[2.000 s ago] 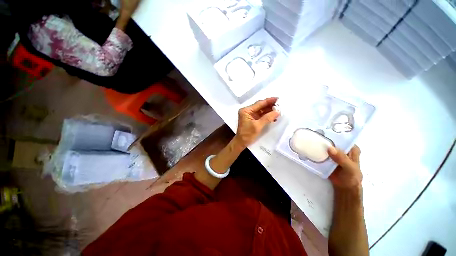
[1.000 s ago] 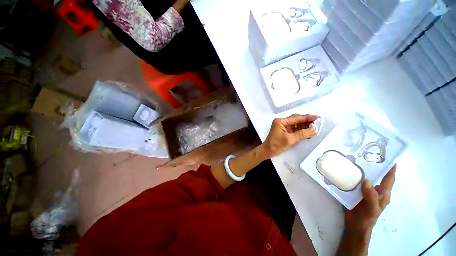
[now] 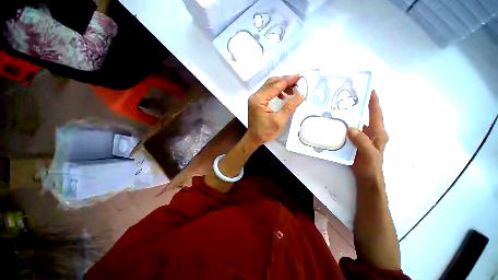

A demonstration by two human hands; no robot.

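Note:
A white blister tray [image 3: 357,117] lies in front of me, slightly tilted. A cream-white charging case [image 3: 323,132] sits in its large lower cavity. One earbud [image 3: 347,99] sits in the upper right cavity; the upper left cavity looks empty. My right hand [image 3: 370,143] holds the tray's right side, thumb by the case. My left hand [image 3: 273,109] pinches a small white looped earbud [image 3: 302,87] between thumb and fingertips at the tray's upper left corner. The fingers partly hide that earbud.
Stacked filled trays [image 3: 248,52] stand beyond my left hand, with more stacks [image 3: 458,19] at the upper right. A black phone [image 3: 465,256] lies at the lower right. A person's patterned sleeve [image 3: 54,41], an orange stool [image 3: 131,101], an open carton [image 3: 185,136] and bagged white blocks [image 3: 95,164] are left.
The view has swung, bringing the phone into sight. The tray has turned to sit straighter, and my left hand with the earbud is now closer, at the tray's upper left corner.

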